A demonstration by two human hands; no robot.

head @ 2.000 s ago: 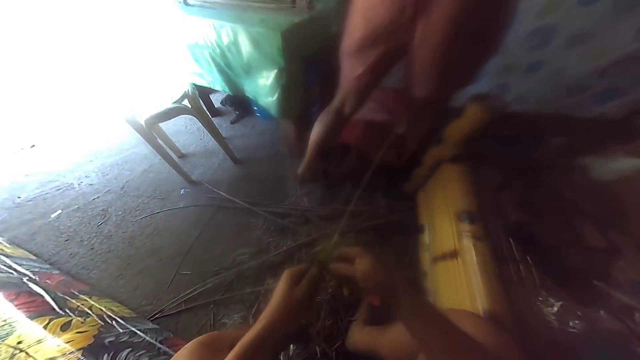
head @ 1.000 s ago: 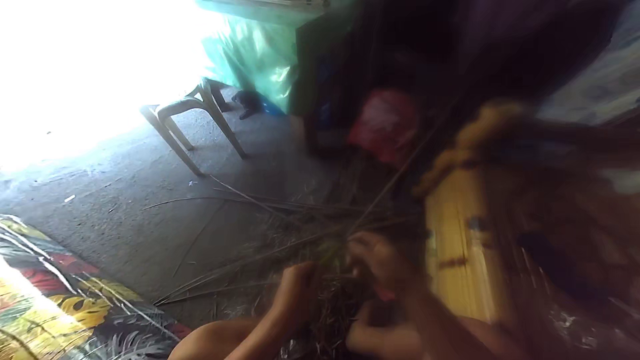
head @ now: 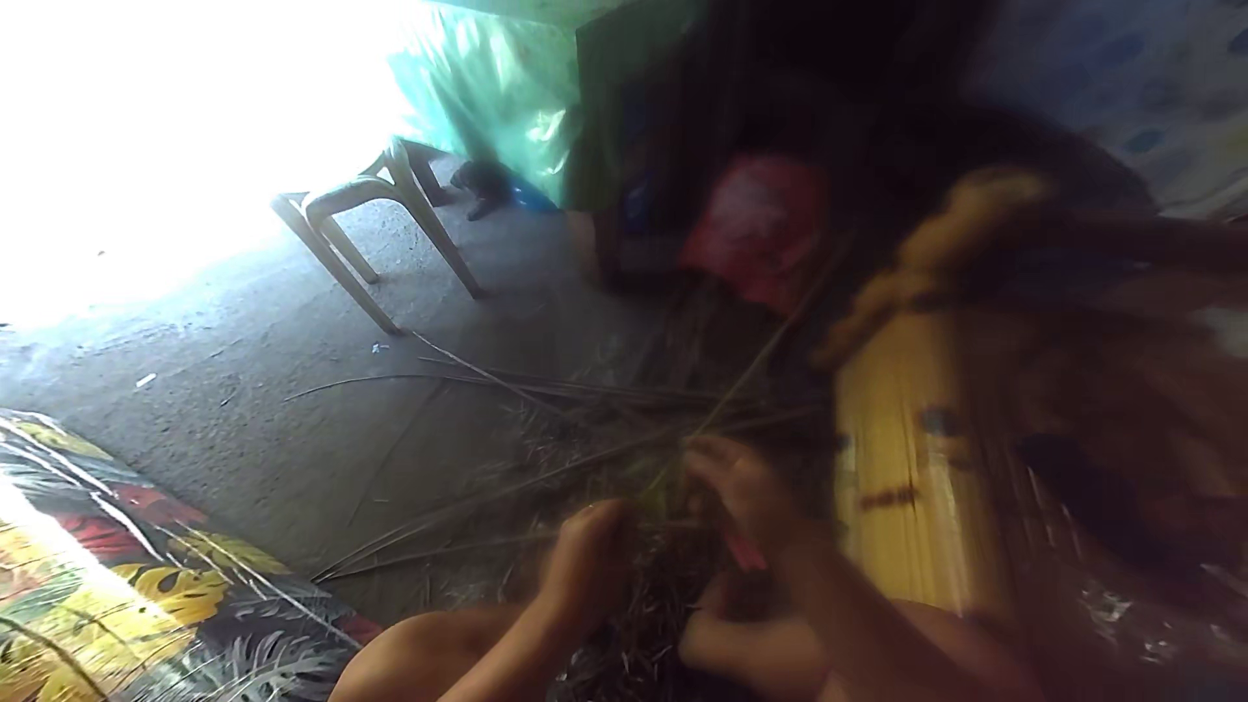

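My left hand (head: 593,546) is closed on one end of a thin greenish plant strip (head: 663,478), low in the middle of the view. Just right of it, my right hand (head: 731,478) is closed around the same strip, with something red (head: 744,548) under its palm, too blurred to name. A long thin stalk (head: 770,346) runs up and right from my right hand. Below both hands lies a heap of dark, thin scraps (head: 658,614) between my legs. Motion blur hides the fingertips.
Long stalks (head: 487,485) lie on the concrete floor (head: 244,419). A yellow bamboo bench (head: 902,468) stands close on the right. A plastic stool (head: 361,190) is at upper left, a red bag (head: 765,224) beyond my hands. Leaf-patterned cloth (head: 156,585) bearing strips covers the lower left.
The person's legs that stood beyond the bench two seconds ago are out of view. My right hand has moved a little away from my left hand since then.
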